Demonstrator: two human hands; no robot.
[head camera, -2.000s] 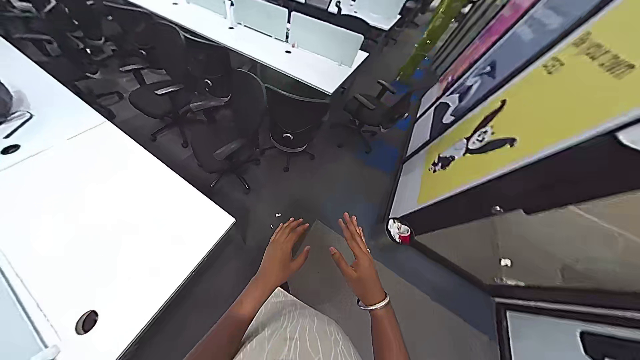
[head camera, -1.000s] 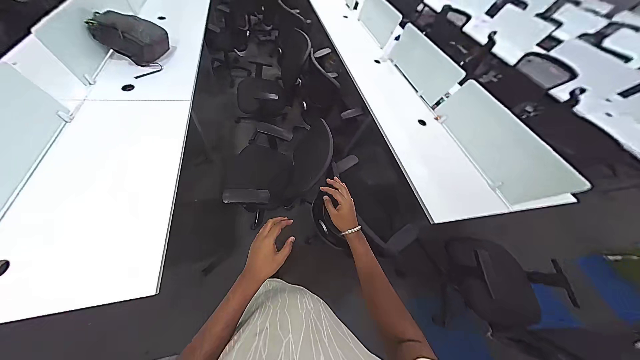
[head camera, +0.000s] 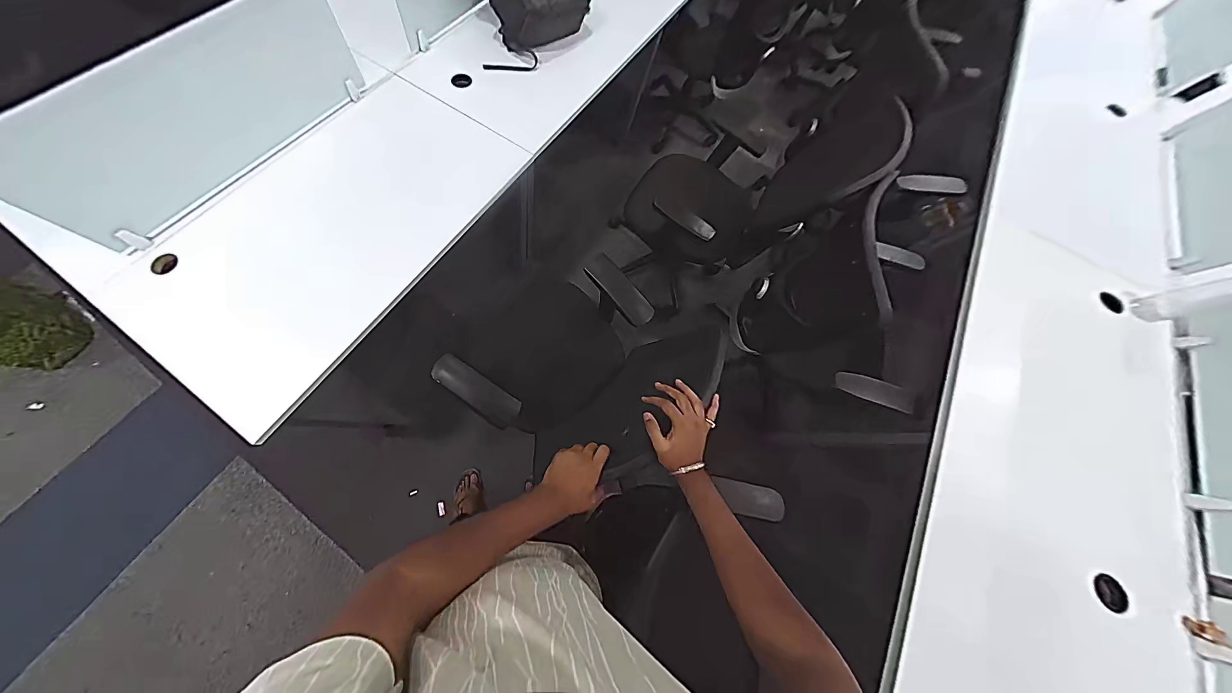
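Note:
My left hand (head camera: 576, 478), its fingers curled, is at the edge of a black office chair's backrest (head camera: 626, 423); whether it grips the edge is not plain. Over the same backrest, to the right, my right hand (head camera: 681, 426) is spread with bent fingers, wearing a ring and a bracelet at the wrist. That chair has grey armrests, one (head camera: 476, 390) on the left and another (head camera: 618, 289) farther off. A second grey armrest (head camera: 751, 499) lies just right of my right wrist.
White desks with frosted dividers (head camera: 221, 125) run along the left, and another white desk (head camera: 1039, 385) along the right. Several black chairs (head camera: 688, 207) crowd the aisle between them. A dark bag (head camera: 544, 19) sits on the left desk. Small bits lie on the floor by my foot (head camera: 469, 493).
The view has swung strongly. My left hand has come to the chair's backrest, with its fingers now curled; one second ago both hands were above the floor and chairs with fingers apart.

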